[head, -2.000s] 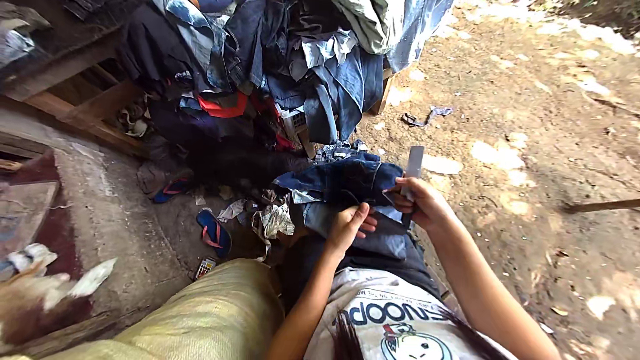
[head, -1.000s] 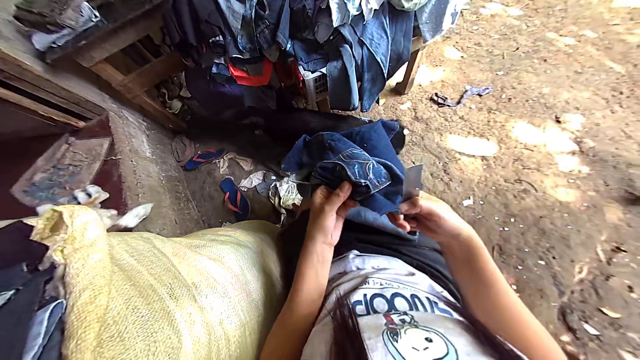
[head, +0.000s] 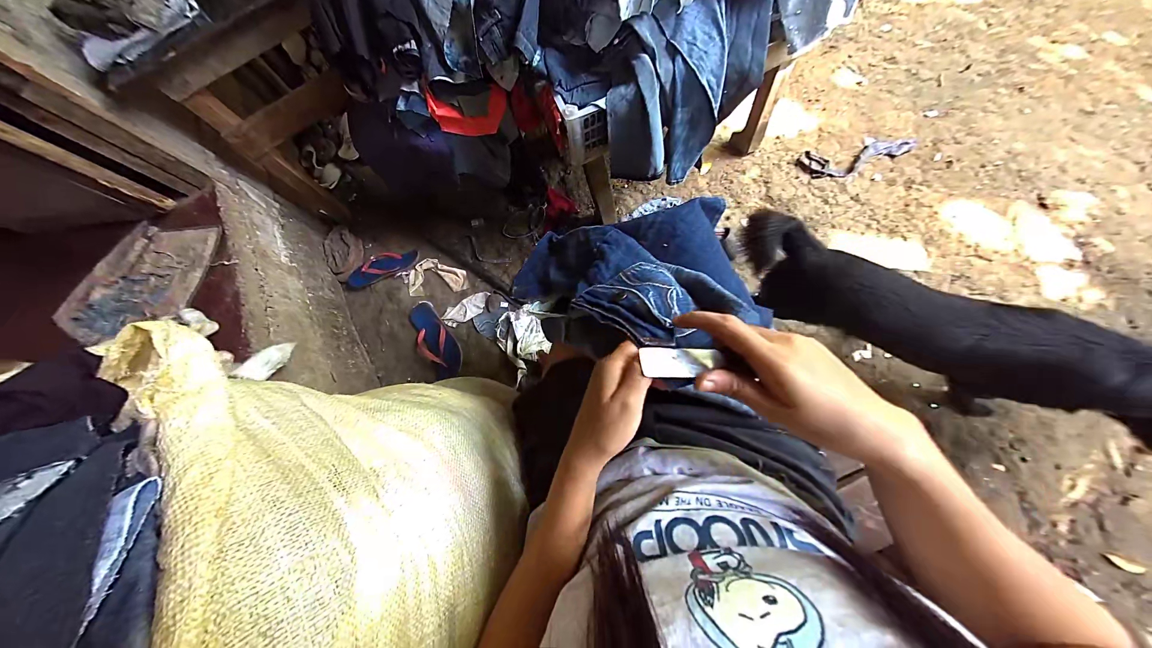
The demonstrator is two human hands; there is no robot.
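Observation:
Blue denim jeans (head: 630, 270), with stitching showing near the waist, lie bunched over my lap. My left hand (head: 616, 405) pinches the near edge of the denim. In my right hand (head: 792, 378) is a flat metal blade (head: 679, 363), held between thumb and fingers, its broad end pointing left toward my left fingertips. The blade lies close against the denim edge; whether it touches the cloth cannot be told. My right fingertips also rest by the jeans.
A full yellow woven sack (head: 360, 504) stands at my left. Ahead, denim pieces (head: 693, 81) hang over a wooden stand (head: 765, 103). Blue flip-flops (head: 435, 340) and scraps (head: 524, 337) lie on the ground. A black dog (head: 954, 333) is close at my right.
The blade has turned from pointing up to pointing left. The black dog, earlier beyond my lap, is now at the right. The denim has been shifted and bunched differently.

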